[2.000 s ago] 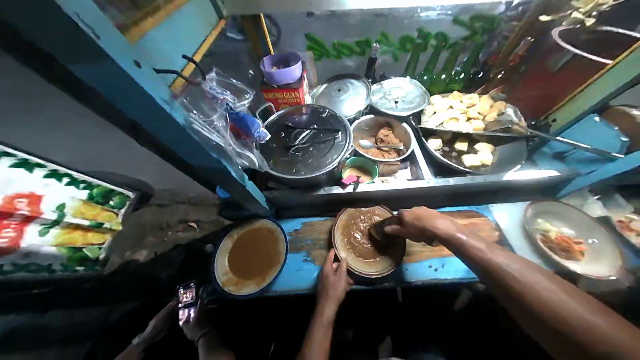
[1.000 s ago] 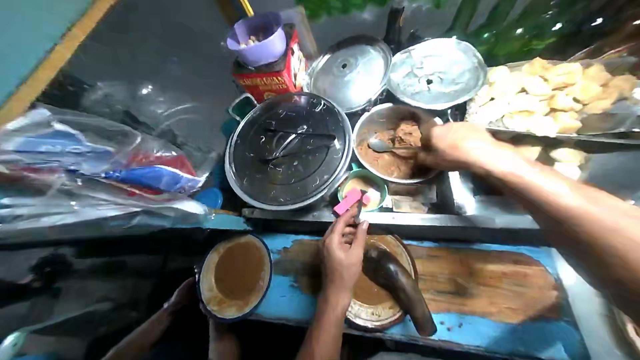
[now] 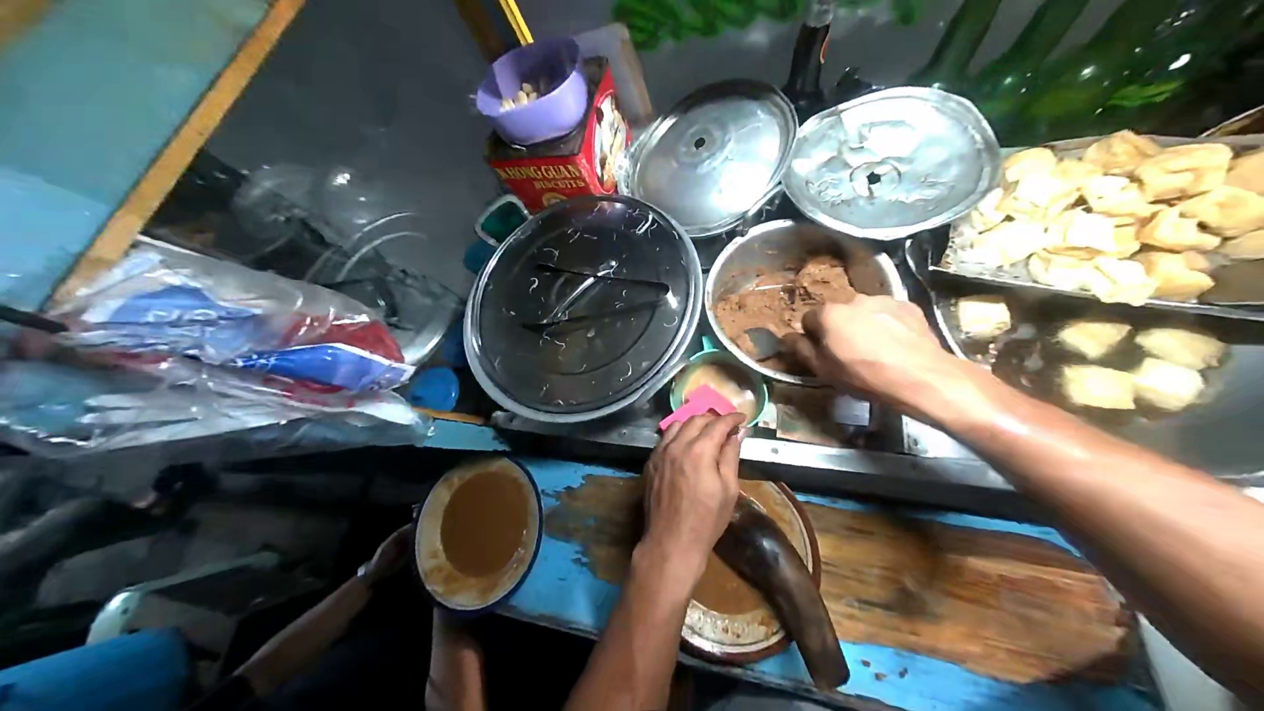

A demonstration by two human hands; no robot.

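My right hand (image 3: 869,346) reaches into a metal pot (image 3: 894,267) of brown paste (image 3: 770,296), its fingers around a spoon (image 3: 763,342) whose bowl lies in the paste. My left hand (image 3: 694,479) grips a pink handle (image 3: 703,403) at the rim of a small green bowl (image 3: 755,400) of pale liquid. Below that hand, a dark curved pestle (image 3: 790,592) rests across a round mortar (image 3: 731,632) with brown sauce, partly hidden by my left hand and the pestle. A dark-rimmed bowl of brown sauce (image 3: 486,523) stands left of the mortar.
A lidded pot (image 3: 583,306), two metal lids (image 3: 711,158) and a red biscuit tin (image 3: 563,168) with a purple bowl (image 3: 543,94) stand behind. At right, fried tofu (image 3: 1126,207) sits above a pan of oil (image 3: 1047,375). Another person's hand (image 3: 390,553) is beside the sauce bowl; plastic bags (image 3: 237,346) lie left.
My right hand let go of the pestle and moved up to the pot. My left hand left the mortar's rim for the pink handle. The view has moved closer.
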